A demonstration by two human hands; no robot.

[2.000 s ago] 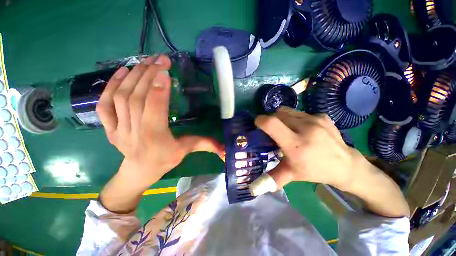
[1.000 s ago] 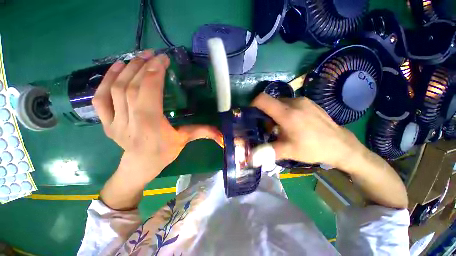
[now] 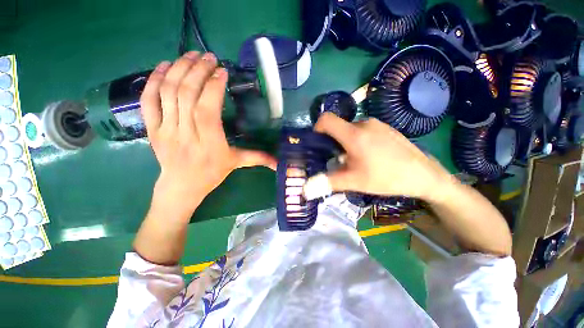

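A dark fan [image 3: 296,182] is held edge-on just below the off-white buffing wheel [image 3: 269,77], its slats glowing orange-white. My right hand [image 3: 378,157] grips the fan from its right side; a white wrap covers the thumb tip. My left hand [image 3: 189,125] lies over the green and black bench buffer [image 3: 121,106], fingers on top of its body, thumb stretched right to the fan's left face. The fan's upper end is at the wheel's lower edge; whether they touch is hard to tell. The smaller grey-white second wheel [image 3: 69,125] is at the motor's left end.
Several dark fans [image 3: 410,93] crowd the back right. A small round black part [image 3: 334,106] sits right of the wheel. A dark oval plate [image 3: 291,61] lies behind the wheel. A round sticker sheet [image 3: 16,179] is at far left, cardboard boxes [image 3: 544,205] at right, black cord [image 3: 192,25] behind.
The view has shifted, so most bench things appear further left and the fans at right too. My right hand still holds the fan below the wheel; my left hand is still on the motor.
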